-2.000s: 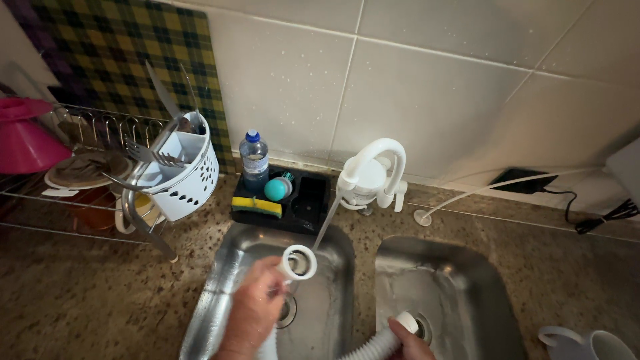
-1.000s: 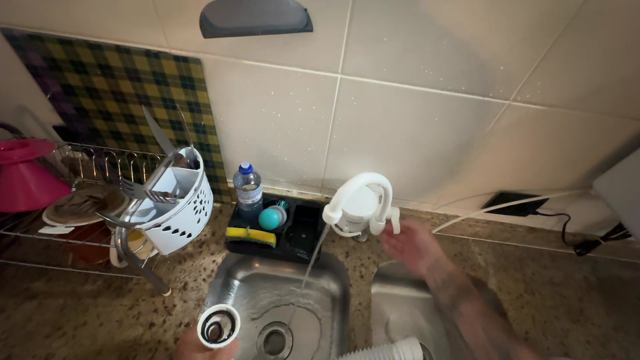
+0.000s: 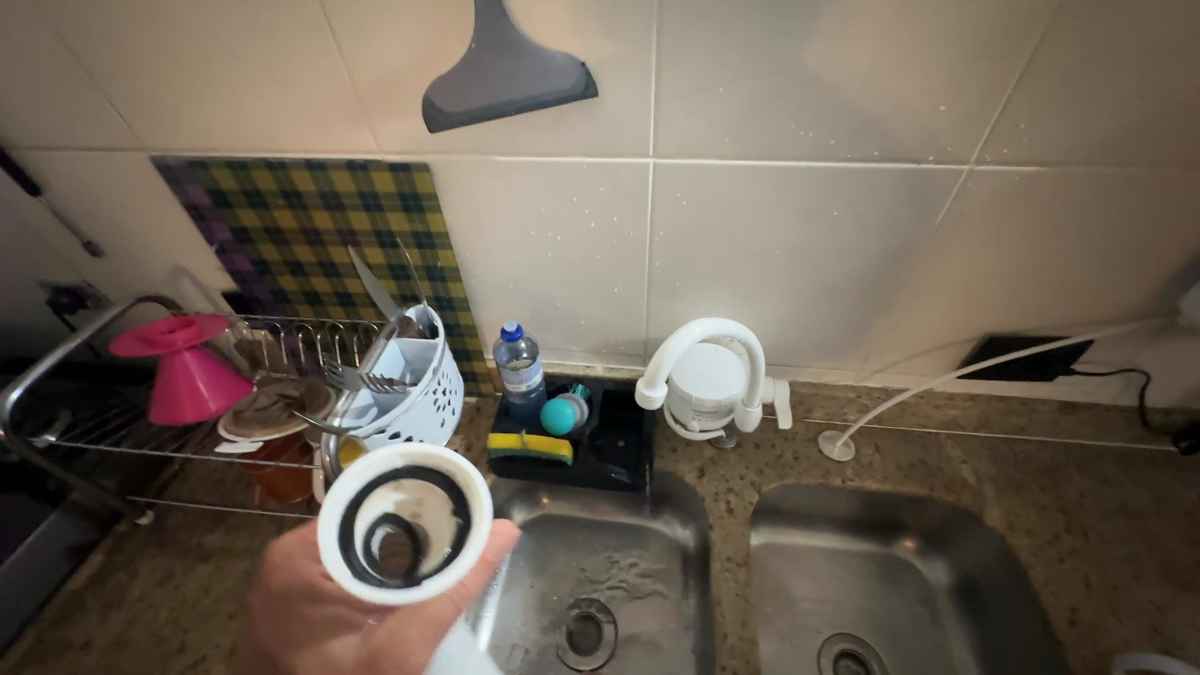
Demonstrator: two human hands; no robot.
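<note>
My left hand (image 3: pixel 375 619) holds a white plastic pipe fitting (image 3: pixel 405 455) at the lower left, its round mouth facing the camera. Black rubber rings show inside the mouth. Part of a white tube shows below the hand. To the right lies the left steel sink basin (image 3: pixel 647 572), wet, with a round drain (image 3: pixel 588 634). The white curved faucet (image 3: pixel 708 328) stands behind the basins, and no stream of water shows from it. My right hand is out of view. Beside the left basin is the right steel basin (image 3: pixel 891 562).
A black sink caddy (image 3: pixel 623 441) holds a bottle (image 3: pixel 518 366), a teal-ended brush (image 3: pixel 562 413) and a yellow sponge (image 3: pixel 530 447). At left stands a wire dish rack (image 3: pixel 225 457) with a white cutlery holder (image 3: pixel 422 398) and pink funnel-shaped dripper (image 3: pixel 192 375). A squeegee (image 3: pixel 511 75) hangs above.
My right hand, at the faucet's handle one second ago, has left the view. The stream from the faucet has stopped. My left hand has raised the fitting. The view has tilted up.
</note>
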